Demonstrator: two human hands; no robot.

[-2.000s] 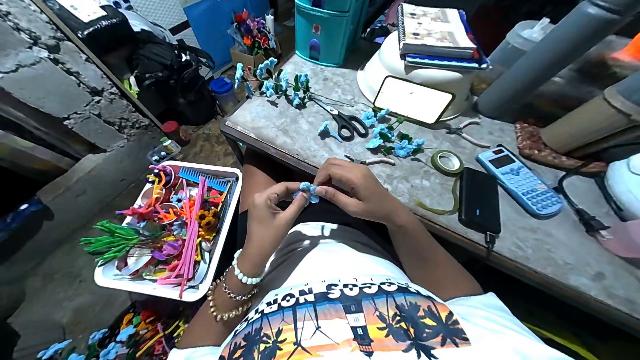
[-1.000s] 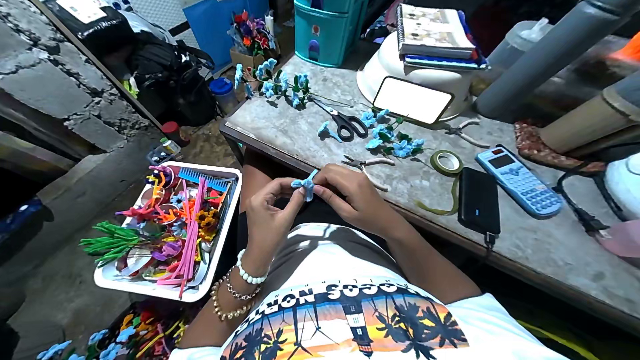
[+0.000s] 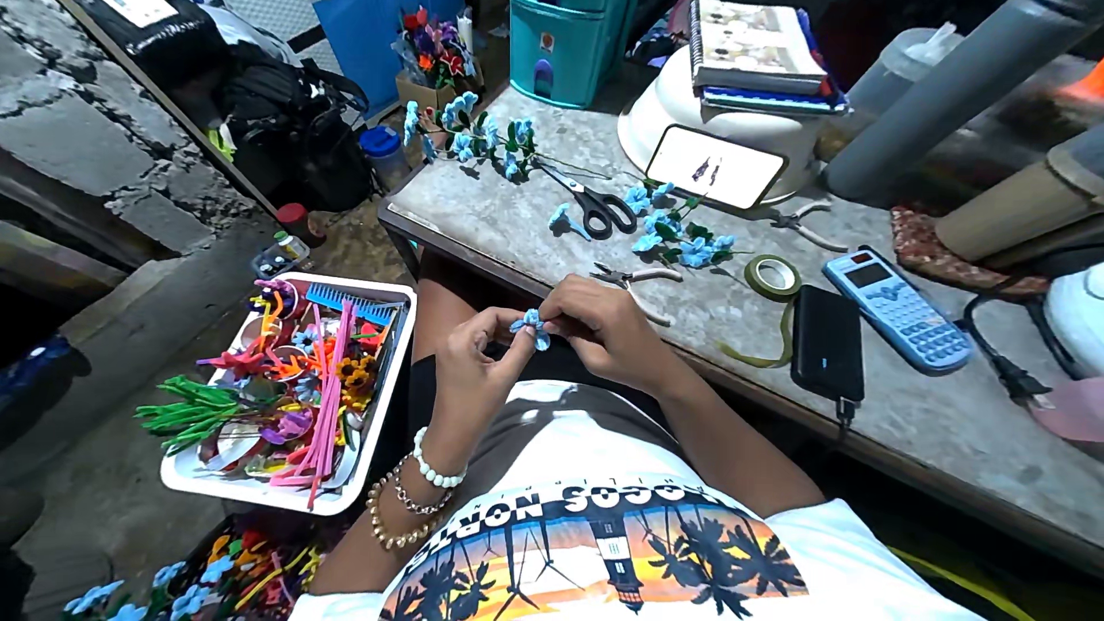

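Observation:
A small light-blue flower of fuzzy pipe cleaner (image 3: 531, 326) is pinched between the fingertips of both hands, above the lap. My left hand (image 3: 483, 345) grips it from the left, thumb in front; my right hand (image 3: 599, 328) holds its right side. On the table just beyond lie pliers with pale handles (image 3: 640, 280), black-handled scissors (image 3: 601, 210) and a single blue flower piece (image 3: 567, 222). Blue flower stems with green leaves (image 3: 681, 228) rest near a propped phone (image 3: 718, 166). Green floral tape (image 3: 773, 277) lies farther right.
A white tray (image 3: 405, 341) of colourful pipe cleaners stands at the left. The concrete table (image 3: 483, 233) also bears more blue flower stems (image 3: 483, 138), a power bank (image 3: 826, 343), a calculator (image 3: 901, 310), second pliers (image 3: 806, 224) and a white rounded object under notebooks (image 3: 642, 125).
The blue piece between my fingers has been turned, and its petals now face up more. My fingers have shifted around it, while both hands stay over the lap.

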